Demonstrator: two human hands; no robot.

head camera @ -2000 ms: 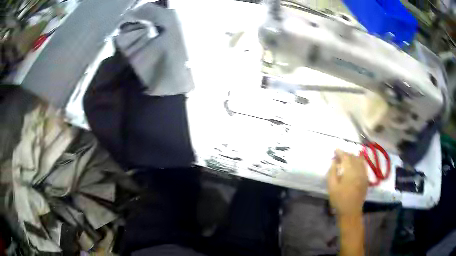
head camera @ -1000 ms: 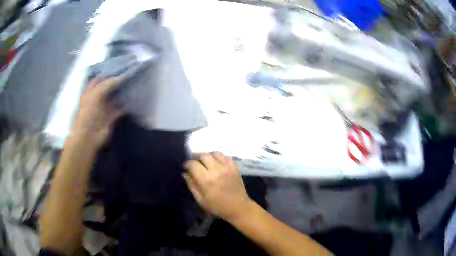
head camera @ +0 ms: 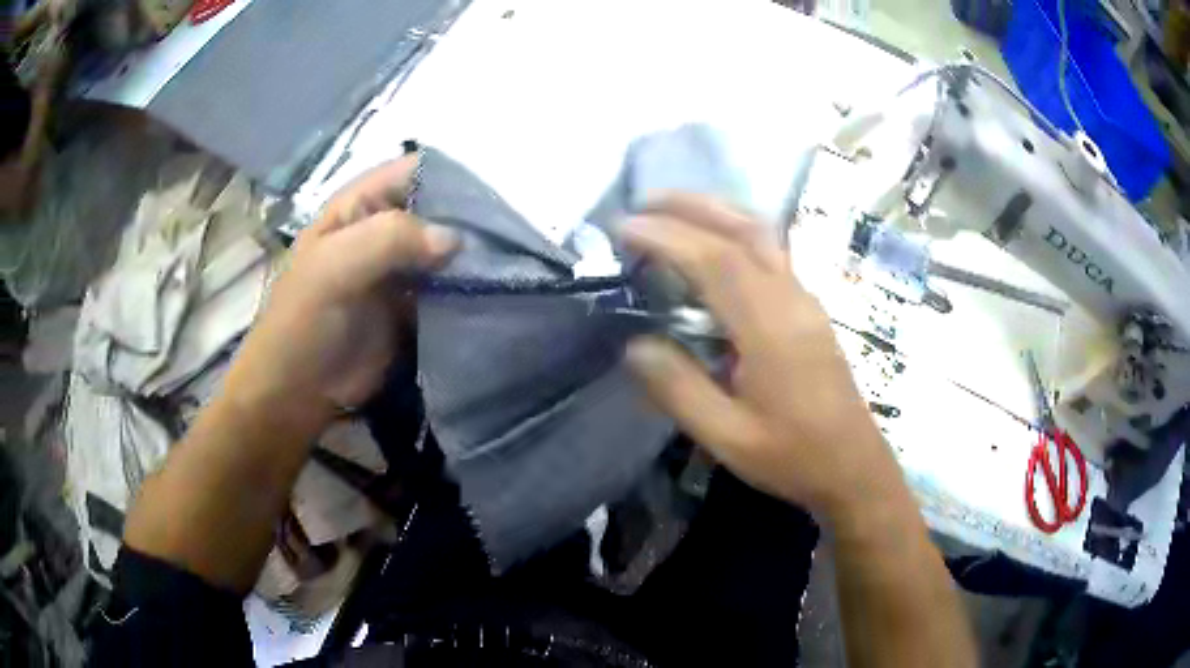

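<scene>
A grey garment piece (head camera: 522, 379) with a narrow dark raised seam (head camera: 509, 283) is held up over my lap at the table's near edge. My left hand (head camera: 333, 294) grips its left end, with the thumb on top beside the seam. My right hand (head camera: 757, 352) is at the right end of the seam and holds a small tool with a thin metal point (head camera: 633, 313) and a pale handle, which may be an awl. The point lies at the seam. Part of the cloth behind my right hand is blurred.
Red-handled scissors (head camera: 1054, 480) lie on the white table (head camera: 966, 502) at the right. The white sewing machine marked DUCA (head camera: 1077, 255) stands behind them. Grey cloth (head camera: 294, 78) lies at the upper left. Crumpled beige fabric (head camera: 170, 307) hangs at the left. Blue material (head camera: 1090, 91) is at the upper right.
The garment piece has come from the table's left side to the middle, its grey side up. Both hands have moved onto it, and the pointed tool now shows in my right hand.
</scene>
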